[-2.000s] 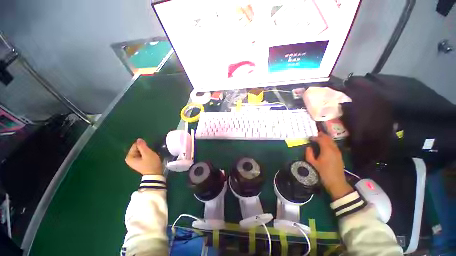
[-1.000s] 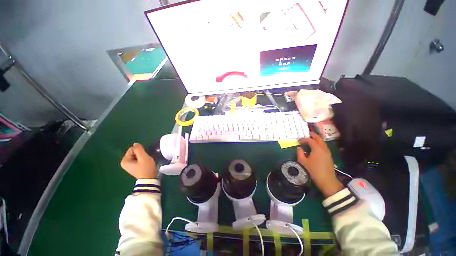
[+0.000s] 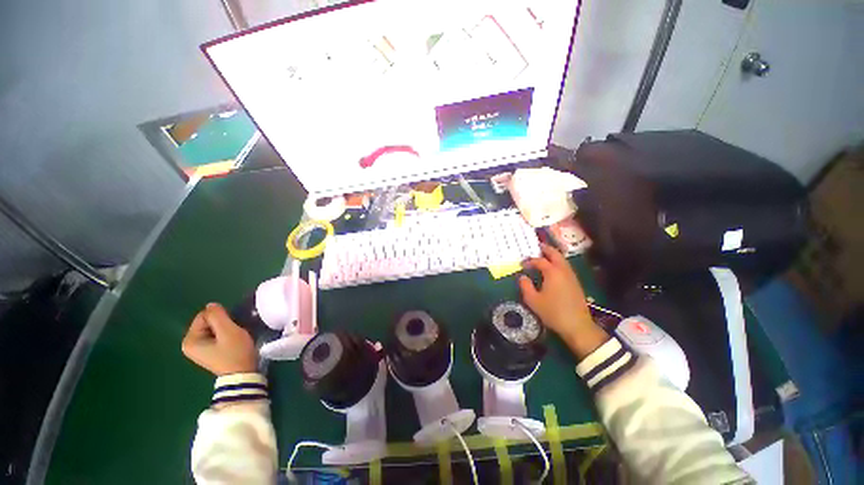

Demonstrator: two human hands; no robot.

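Three white security cameras with black round fronts facing up stand in a row: left, middle and right. A fourth white camera stands left of the keyboard. My left hand is curled into a fist on the green bench, left of the fourth camera, with nothing seen in it. My right hand rests at the keyboard's right end, index finger at its edge and thumb apart, holding nothing visible. The monitor shows bright panes and one teal pane.
A white mouse lies right of my right forearm. A yellow tape roll and a white one lie by the keyboard's left end. A pale bundle and a large black case are at right. White cables and yellow tape run along the near edge.
The view has turned to the right, so the bench things sit further left and more of the black case and door shows. Both hands stay in about the same places on the bench.
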